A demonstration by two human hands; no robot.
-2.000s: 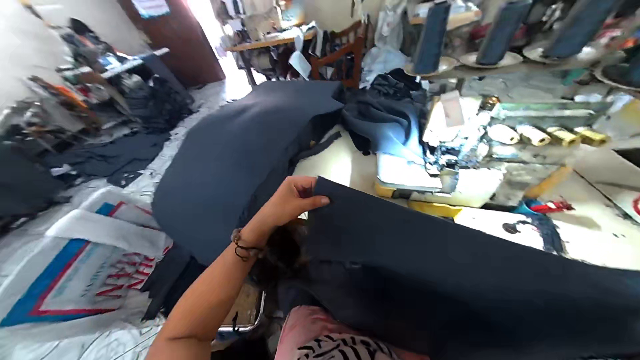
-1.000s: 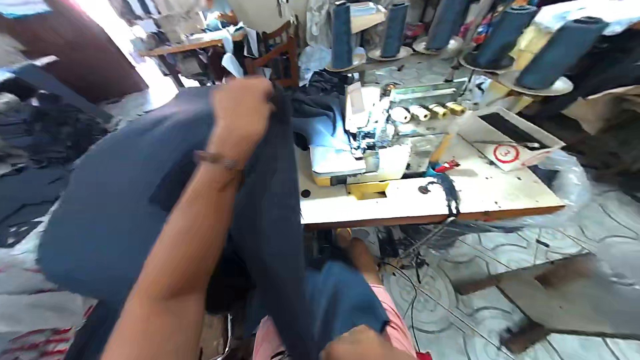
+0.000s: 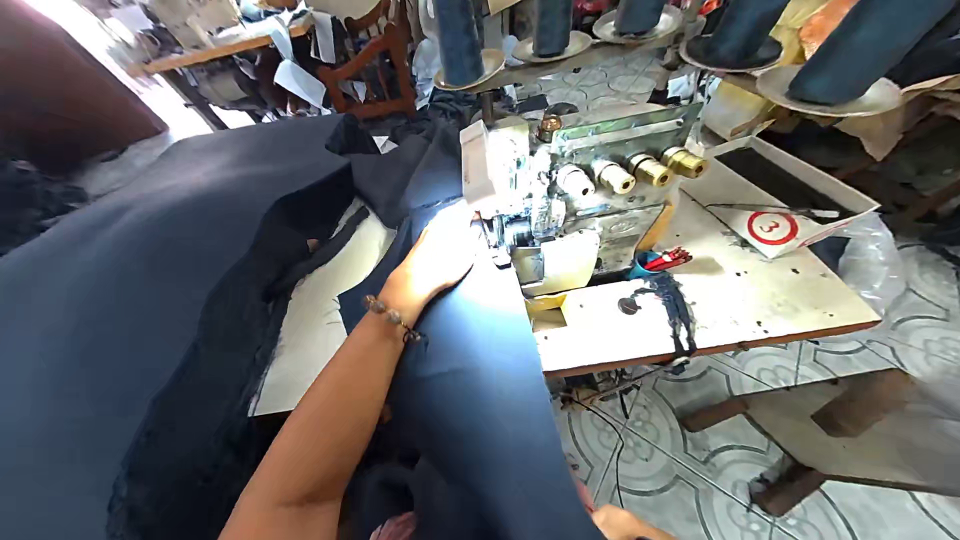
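My left hand (image 3: 442,251) lies on a navy fabric panel (image 3: 472,390) close to the needle area of an overlock sewing machine (image 3: 592,202), under a bright lamp glow. Glare hides its fingertips, so whether they grip the cloth is unclear. Low in the view, my right hand (image 3: 626,523) is at the panel's lower right edge, mostly cut off by the frame. The panel runs from the machine down over my lap. A large pile of navy cloth (image 3: 150,277) spreads to the left of my left arm.
Cones of dark thread (image 3: 551,26) stand on a rack above the machine. The pale table (image 3: 787,300) bears a blue cup with red sticks (image 3: 660,262) and a white box (image 3: 832,202). A wooden stool (image 3: 832,427) is at lower right, a wooden chair (image 3: 375,67) behind.
My left hand has moved from above the cloth pile to beside the machine's needle area. The panel now runs up to the machine. My right hand has moved toward the lower right.
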